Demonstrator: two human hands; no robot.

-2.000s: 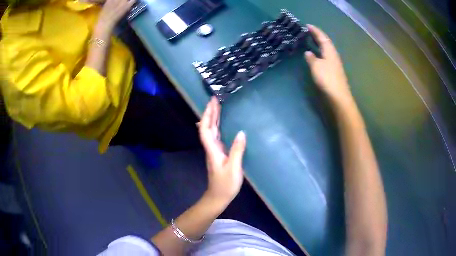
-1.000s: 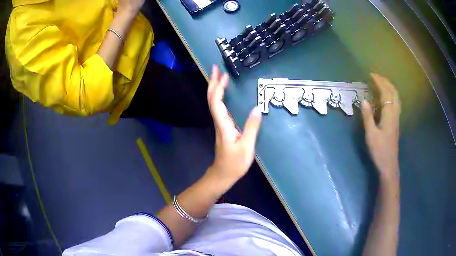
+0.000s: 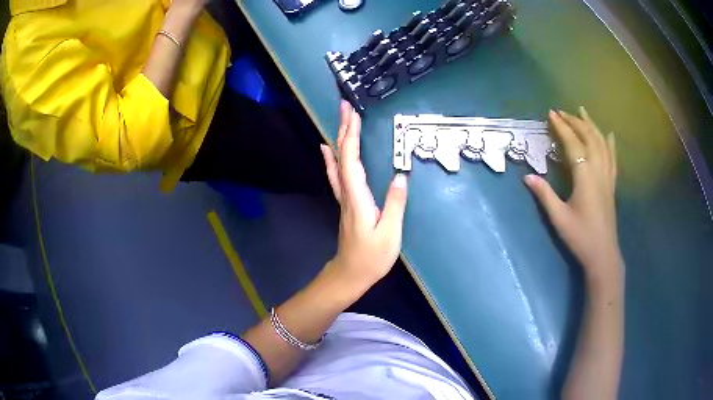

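A white four-up strip (image 3: pixel 477 133) with black outlines lies on the green bench, straight edge away from me, toothed edge toward me. My right hand (image 3: pixel 582 183) is at its right end, with fingertips over that end and the thumb below it; whether it grips is unclear. My left hand (image 3: pixel 366 195) is spread at the bench edge, thumb tip just below the strip's left end, holding nothing. A row of dark loaded strips (image 3: pixel 422 51) with round parts stands beyond the white strip.
A person in a yellow garment (image 3: pixel 102 86) is at the left, one arm by the bench. A dark phone-like slab (image 3: pixel 293 6) and a round pale disc (image 3: pixel 350 4) are cut by the top edge. Blurred rails (image 3: pixel 657 86) run at the right. The bench edge (image 3: pixel 438 312) runs diagonally.
The white strip has appeared on the bench since the earliest frame. Since the later frame, my right hand has shifted left over its end, and my left fingers have moved slightly right.
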